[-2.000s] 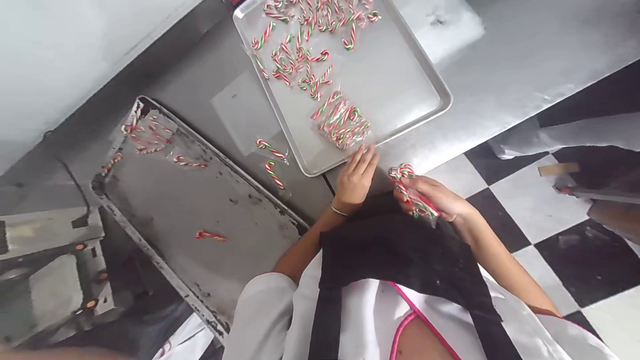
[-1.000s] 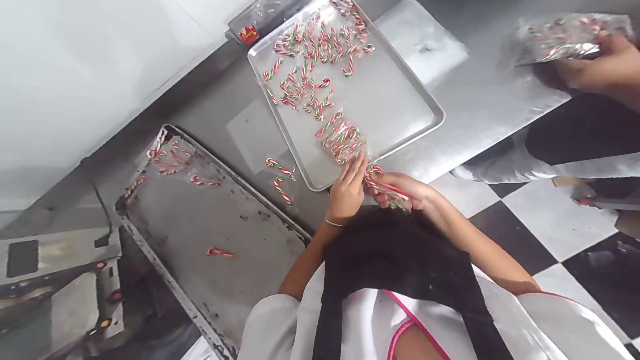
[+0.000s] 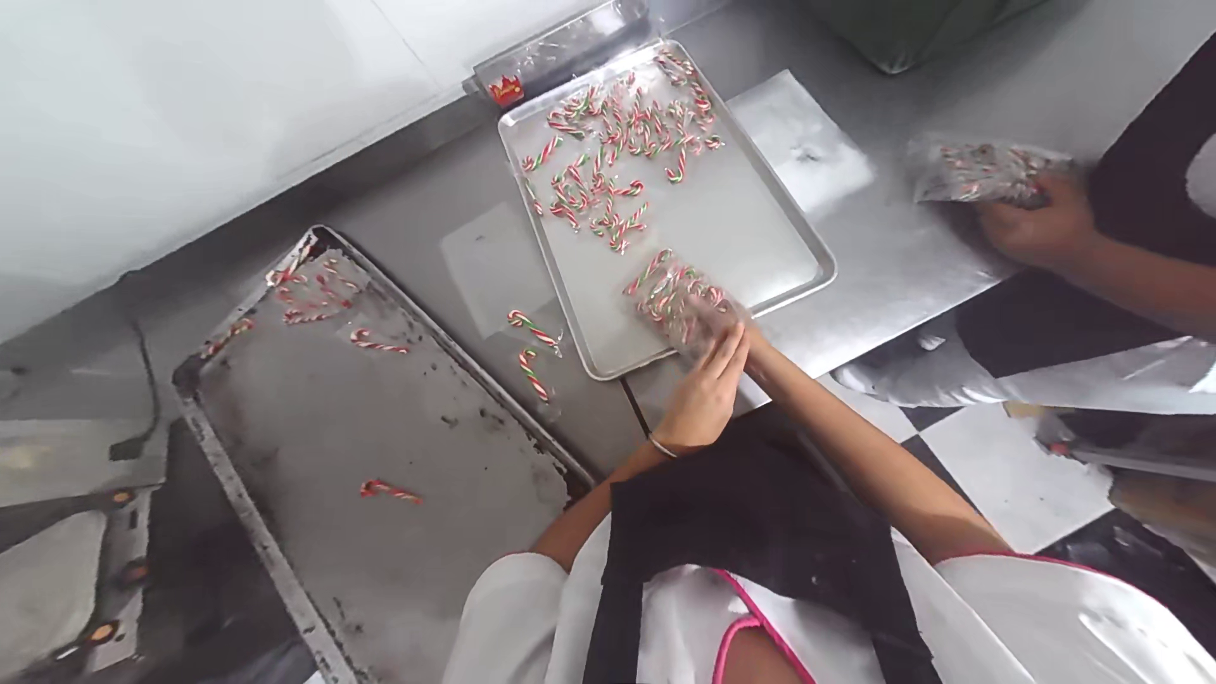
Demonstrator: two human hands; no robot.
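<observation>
A clear plastic bag of small striped candy canes (image 3: 665, 296) lies at the near end of the shiny metal sheet pan (image 3: 807, 285). My left hand (image 3: 705, 397) is at the bag's near end, fingers together and against my right hand. My right hand (image 3: 733, 321) reaches to the bag's mouth from the right; its fingers are partly covered by plastic and by my left hand, so what they hold is hidden. Many loose candy canes (image 3: 632, 128) cover the far part of the pan. Two more candy canes (image 3: 534, 372) rest on the metal table left of it.
A worn, dark-edged sheet pan (image 3: 456, 380) on the left bears several candy canes, some in plastic. White paper (image 3: 803, 142) lies right of the shiny pan; a metal box (image 3: 570, 52) stands behind it. At right, another person's hand (image 3: 1040, 223) holds a filled bag (image 3: 988, 171).
My right hand, holding candy canes clear of the bag two seconds ago, has moved left to the bag's mouth. The other person's hand and bag, absent from the first frame, are now in view.
</observation>
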